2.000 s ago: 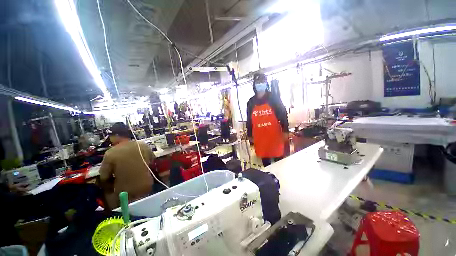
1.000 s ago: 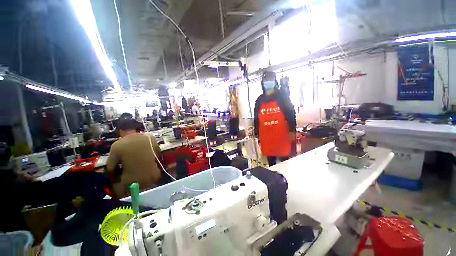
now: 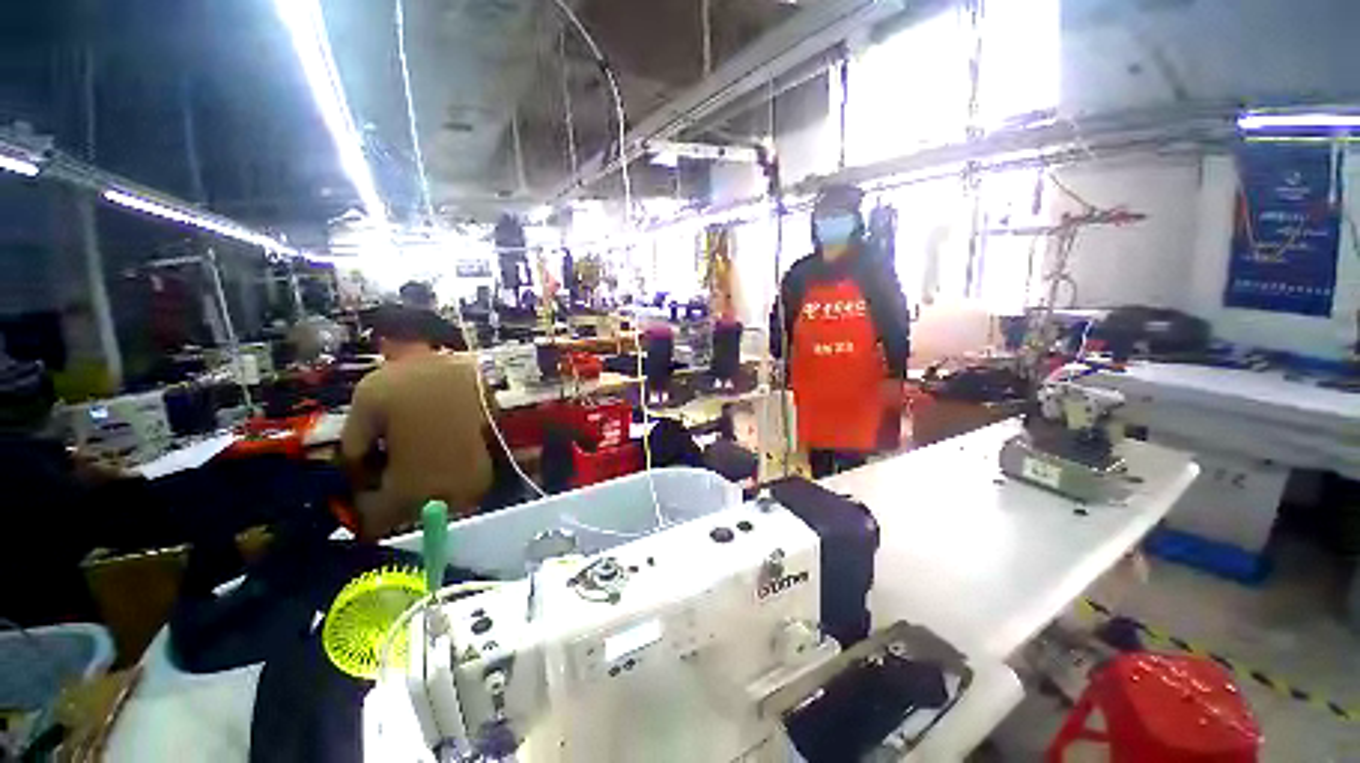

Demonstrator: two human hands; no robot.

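No hand of mine is in the picture. Nearest in front of me is the white head of a sewing machine (image 3: 656, 641), with a small lit screen, black knobs and a dark motor part at its back right. A green handle (image 3: 434, 546) rises at its left end. A yellow-green clip fan (image 3: 373, 619) stands beside it. A black garment (image 3: 306, 686) lies over the white table at the lower left. The needle area is cut off by the bottom edge.
A pale blue bin (image 3: 597, 510) stands behind the machine. A white table (image 3: 955, 514) carries another machine (image 3: 1068, 444). Red stools (image 3: 1163, 713) stand at the lower right. A person in a red apron (image 3: 838, 358) faces me; another in brown (image 3: 422, 432) sits with back turned.
The view has turned a little left, so the machine, fan, tables and people sit further right. More of the black garment and the left table shows. The standing person remains behind the table.
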